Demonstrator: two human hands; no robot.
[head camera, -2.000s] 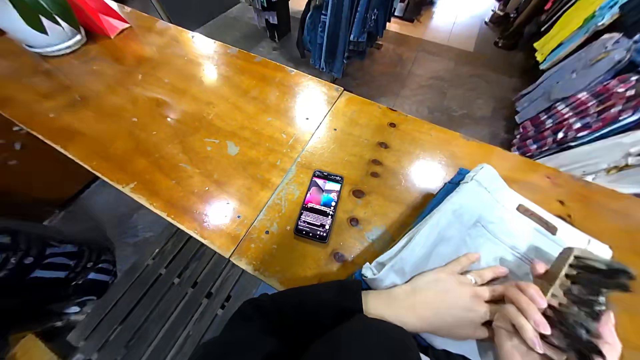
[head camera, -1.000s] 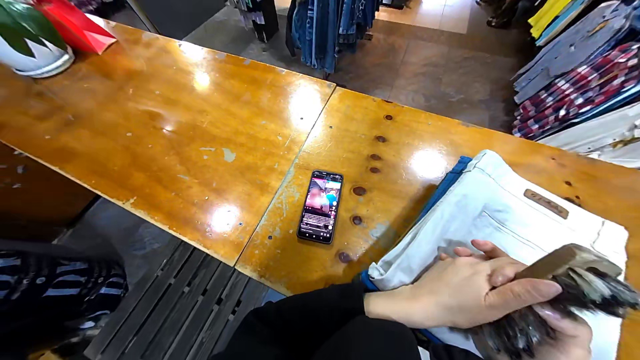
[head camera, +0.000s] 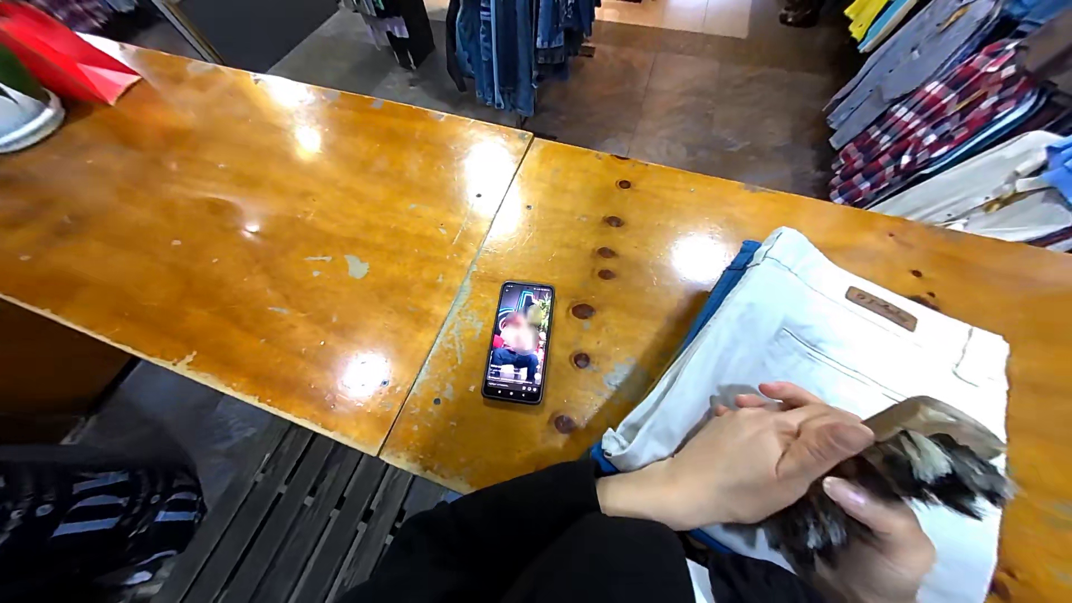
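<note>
White folded jeans (head camera: 837, 335) with a brown waistband patch lie over blue denim (head camera: 718, 289) at the right of the wooden counter. Over them, my left hand (head camera: 745, 456) has its fingers bent and its thumb against the tan part of a tufted black-and-white thing (head camera: 938, 461); its kind is unclear, and whether this hand grips it is hidden. My right hand (head camera: 879, 540) holds the tufted thing from below, thumb against the dark tufts. The hands overlap, hiding part of it. To their left lies a phone (head camera: 519, 343), screen lit and face up.
The wooden counter (head camera: 276, 209) has a seam left of the phone. At its far left are a red object (head camera: 67, 50) and a white pot (head camera: 29, 121). Beyond the counter hang jeans (head camera: 502, 50) and shirts (head camera: 938, 117). Dark slats (head camera: 276, 511) lie below the near edge.
My left hand, spread over the jeans two seconds ago, now has bent fingers and lies against the tufted thing. The tufted thing has turned within the hands. The phone's screen picture has changed.
</note>
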